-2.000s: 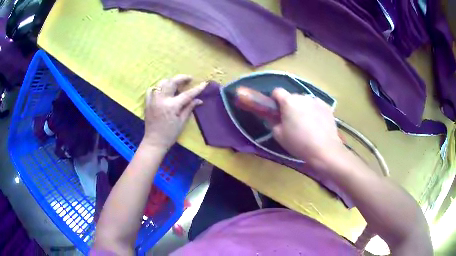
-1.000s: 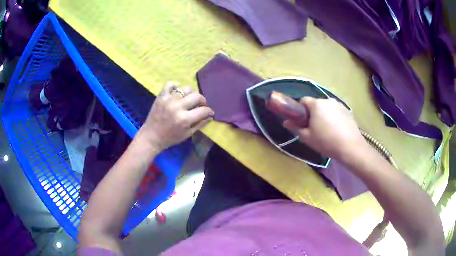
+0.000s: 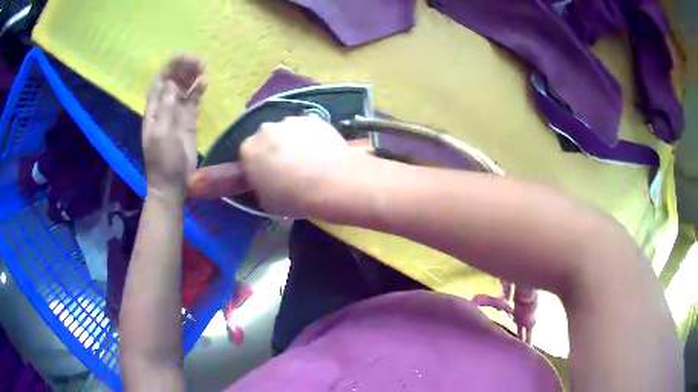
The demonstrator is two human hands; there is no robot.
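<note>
My right hand (image 3: 295, 164) is closed on the reddish-brown handle of the steam iron (image 3: 350, 106). The iron lies over a purple collar piece (image 3: 285, 83) near the table's front edge, its tip towards my left hand. The piece shows beyond the iron's far side and again behind it at the right; the rest is hidden by the iron and my right arm. My left hand (image 3: 174, 126) is raised at the table edge left of the iron, slightly blurred, with fingers extended and nothing seen in it.
Another purple piece (image 3: 367, 17) lies at the far side. A heap of purple pieces (image 3: 566, 69) with a narrow pale-edged strip (image 3: 612, 149) lies at the far right. A blue basket (image 3: 99, 145) holding dark cloth stands below the left table edge. The hose (image 3: 436, 136) runs right from the iron.
The iron and my right hand have moved left along the collar piece. My left hand has come off the piece, moved left and straightened its fingers. The view has shifted slightly.
</note>
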